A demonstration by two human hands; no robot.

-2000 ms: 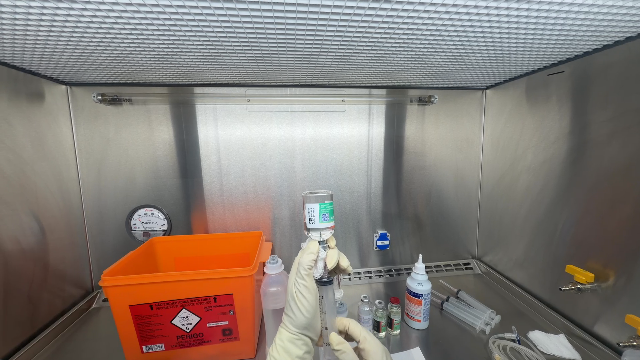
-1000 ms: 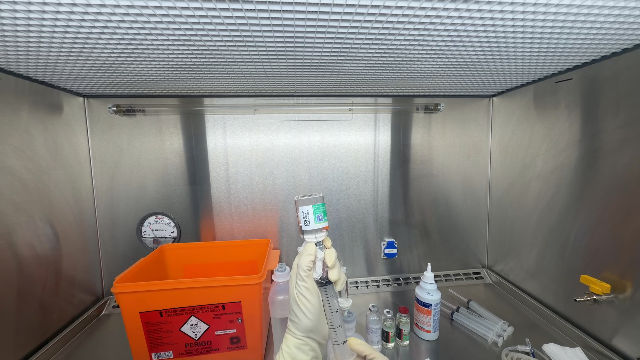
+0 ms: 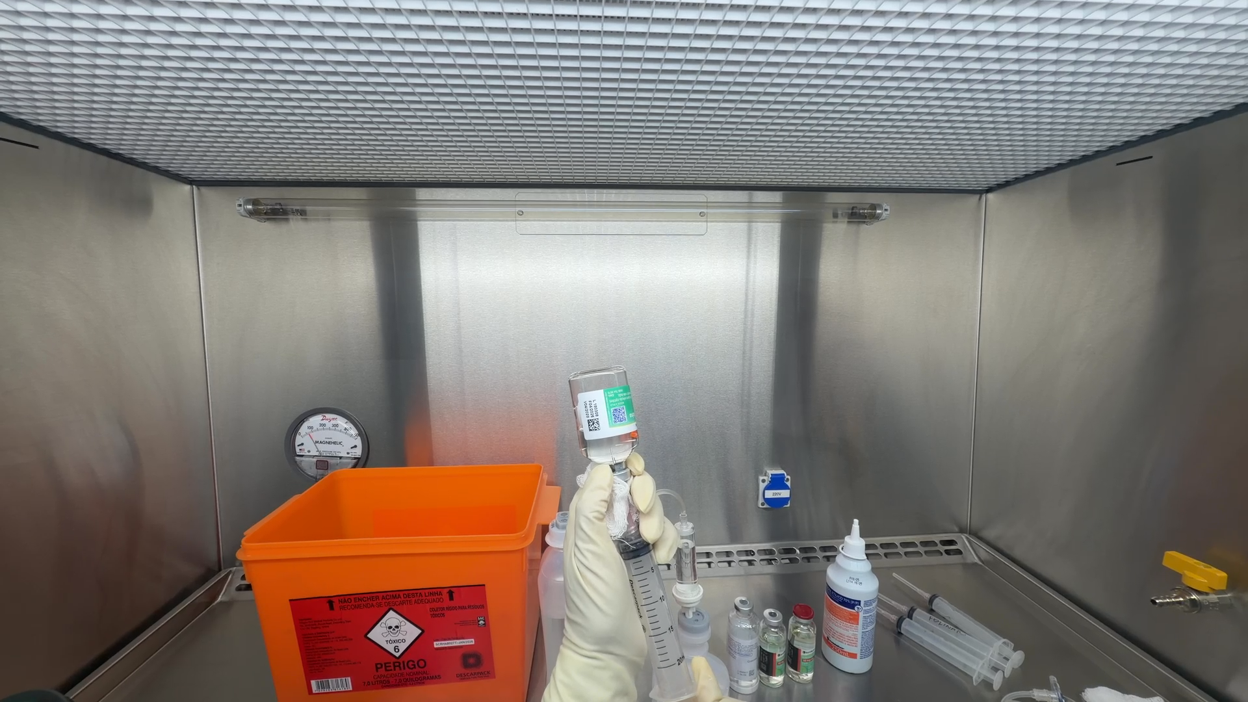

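Note:
My left hand [image 3: 603, 575], in a cream glove, grips the neck of an upturned clear glass vial [image 3: 604, 414] with a white and green label. White gauze lies between its fingers. Below the vial, a large graduated syringe [image 3: 655, 609] points up, slightly tilted, its tip end inside the same grasp. At the bottom edge, the gloved fingers of my right hand [image 3: 710, 682] are at the lower end of the syringe; most of that hand is out of view, and its hold is not clear.
An orange sharps container [image 3: 390, 575] stands left, beside a translucent bottle [image 3: 554, 585]. Right of the hands are several small vials [image 3: 771, 648], a white dropper bottle [image 3: 850, 609] and several syringes [image 3: 941, 639]. A yellow-handled valve [image 3: 1194, 572] juts from the right steel wall.
The view has shifted, with more of the hood's top showing. My right hand has sunk lower in the frame, nearly out of view. The left still grips the upturned vial and syringe.

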